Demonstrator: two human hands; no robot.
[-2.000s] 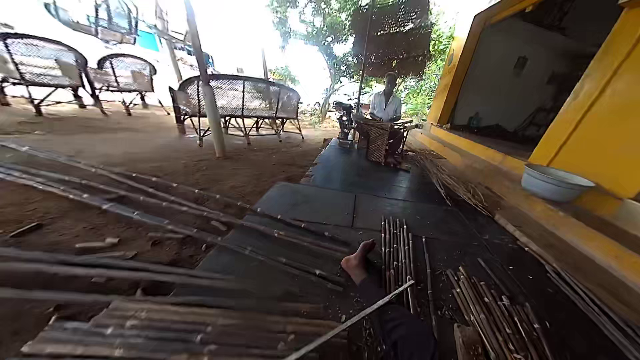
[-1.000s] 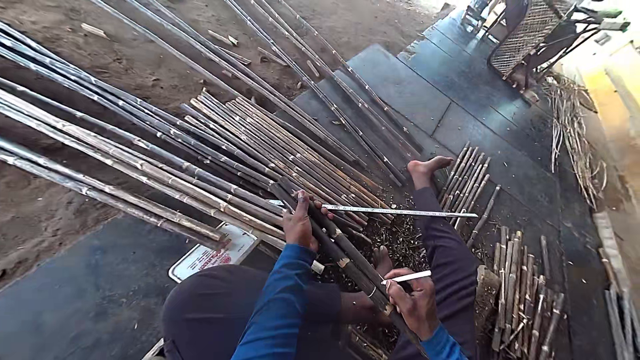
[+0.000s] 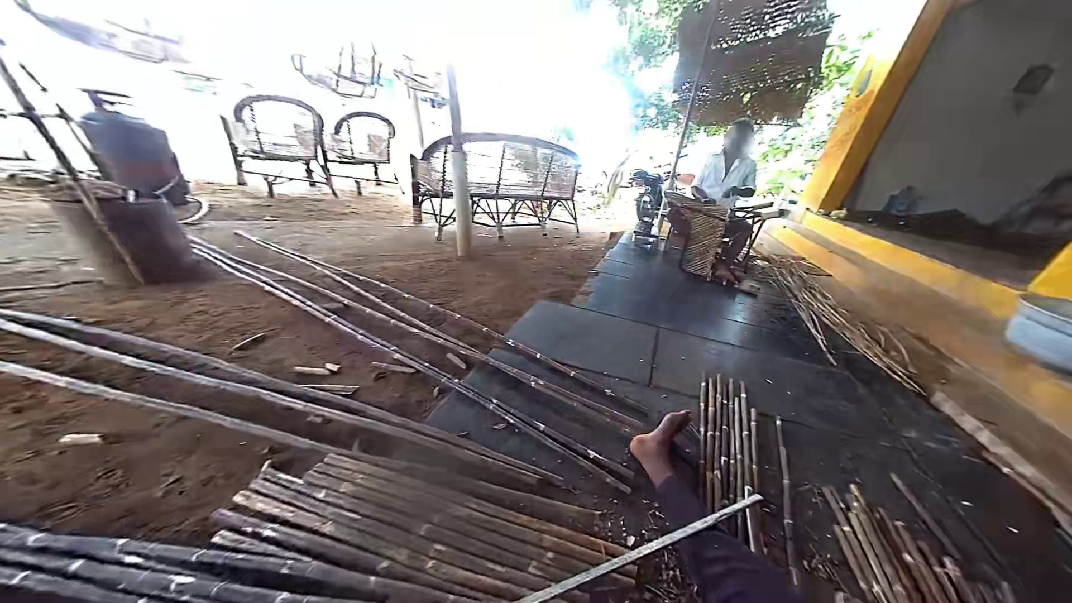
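Neither of my hands is in the head view, so what they hold is hidden. A pale flat strip slants up from the bottom edge across my outstretched leg. My bare foot rests on the dark stone floor beside a row of short cane pieces. Lower left lies a stack of cut canes. Long canes reach from the stone onto the soil, and darker canes fill the bottom left corner. Another bunch of short canes lies at the lower right.
A person sits at the far end of the stone floor behind a woven panel. Thin strips lie along the yellow-edged step. A post, a cane bench and chairs stand on the soil. A metal tub is at the right.
One second ago both my hands were in view, the left on dark canes and the right with a small white object; now neither shows. The view has swung up toward the yard.
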